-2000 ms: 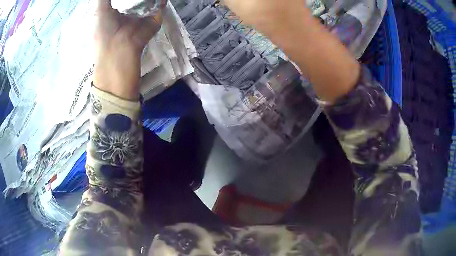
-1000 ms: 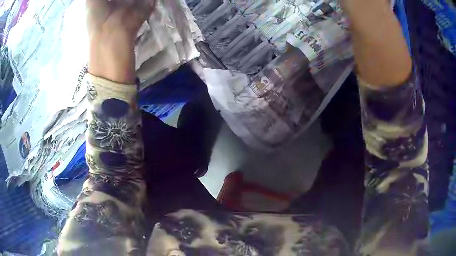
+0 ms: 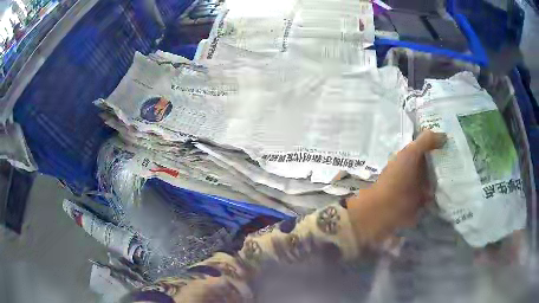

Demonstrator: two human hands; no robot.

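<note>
My left hand (image 3: 402, 192) reaches in from the bottom and grips the left edge of a newspaper-wrapped packet (image 3: 473, 171) with a green picture on it, at the right. What is inside the packet is hidden. A blurred skin-toned patch (image 3: 502, 251) under the packet's lower end may be part of my right hand; its hold cannot be told. A thick, ragged stack of newspaper sheets (image 3: 283, 112) lies left of the packet.
Blue crate plastic (image 3: 218, 207) shows under the stack. Shiny clear plastic scraps (image 3: 121, 174) hang at its left. Folded newspaper bundles (image 3: 106, 228) lie low at left. A large blue surface (image 3: 65, 112) stands at upper left. A blue-rimmed crate (image 3: 428, 50) is behind at upper right.
The view has swung left onto the paper stack. My left hand, at the top edge before, now shows at the right with the wrapped packet. The right forearm has left the view.
</note>
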